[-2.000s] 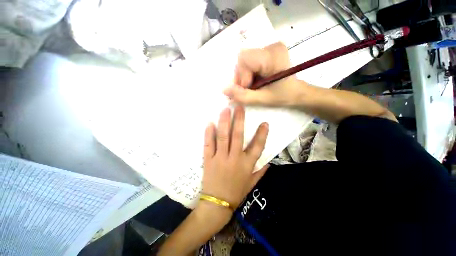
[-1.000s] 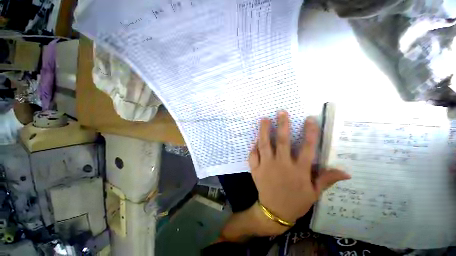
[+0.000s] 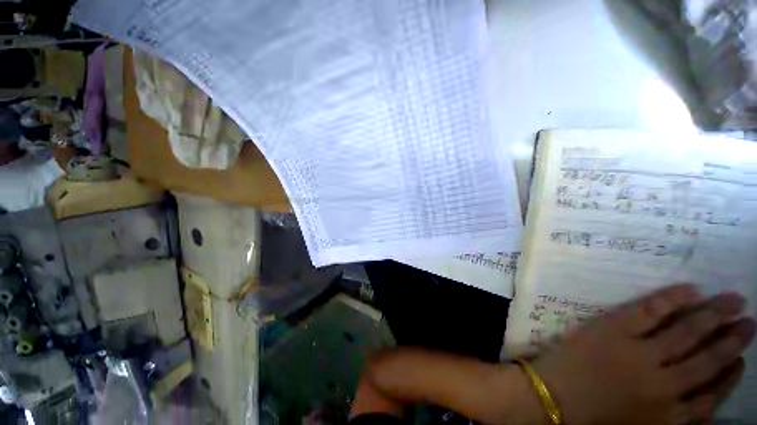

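The open notebook (image 3: 614,270) lies at the right, its lined cream page covered with handwritten figures. My left hand (image 3: 664,357), with a gold bracelet at the wrist, rests palm down across the lower part of this page and hides some of the writing. It grips nothing. A large printed grid sheet (image 3: 373,141) lies left of the notebook, its left side curving over the table edge. Part of another page with handwriting (image 3: 485,270) shows between the sheet and the notebook. My right hand and the pencil are out of view.
The white table (image 3: 573,70) shows behind the notebook, with blurred grey cloth (image 3: 701,62) at the top right. A cream machine (image 3: 220,307) stands at the left. Pale cloth (image 3: 195,124) lies on brown cardboard (image 3: 266,178) beside the sheet. A purple cloth hangs farther left.
The view has swung left from the writing spot. My left hand has moved from the printed sheet's edge rightward onto the notebook page. The right hand and pencil, seen earlier, have left the view.
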